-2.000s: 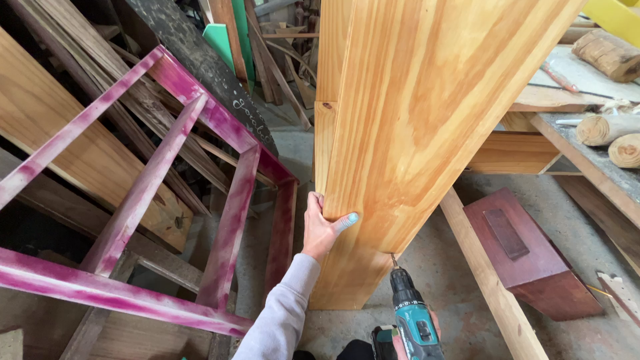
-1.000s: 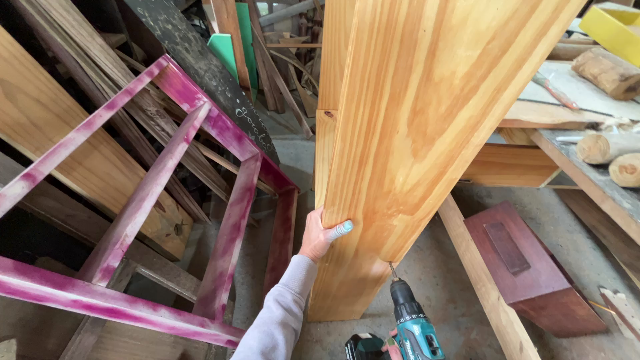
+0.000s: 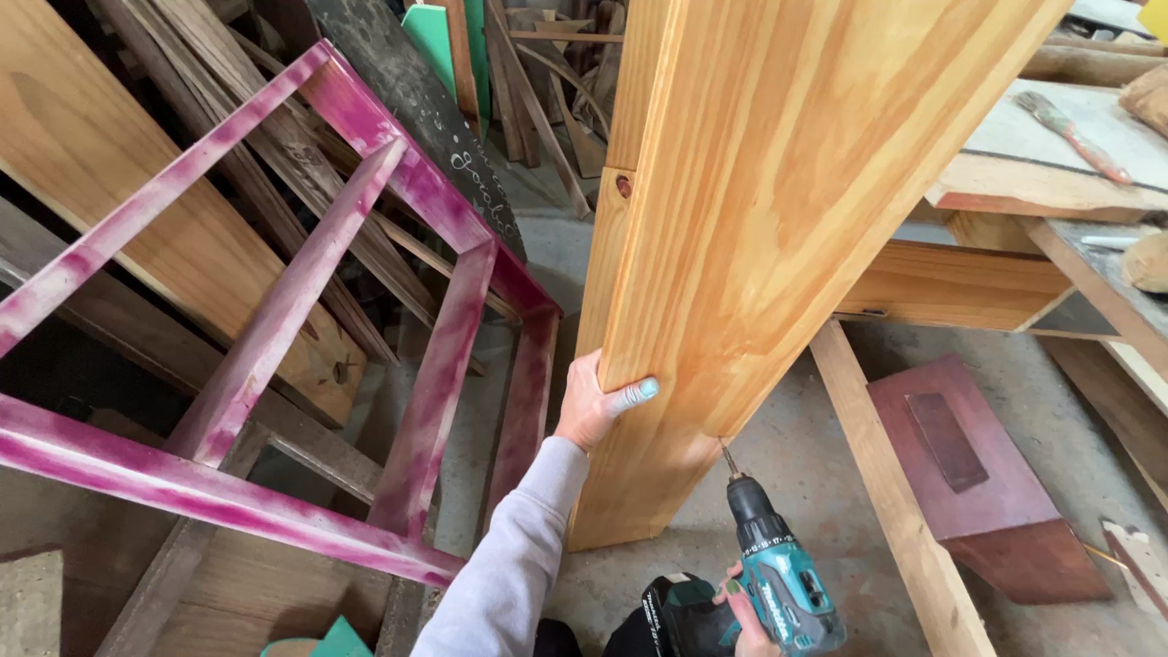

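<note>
A tall varnished pine panel stands in the middle, with a second pine board along its left side. My left hand grips the panel's left edge low down, thumb on its front face and fingers hidden behind. In my right hand is a teal and black Makita cordless drill; part of that hand is hidden behind the drill's body. The drill's thin bit points up at the panel's lower right edge, and its tip appears to touch the wood there.
On the left stands a pink and white painted wooden frame, with long boards leaning behind it. To the right are a loose wooden batten, a reddish-brown box on the concrete floor, and a workbench holding a paintbrush.
My left hand slid a little down the panel's edge between the two earlier frames. The drill stays by the panel's lower right edge throughout.
</note>
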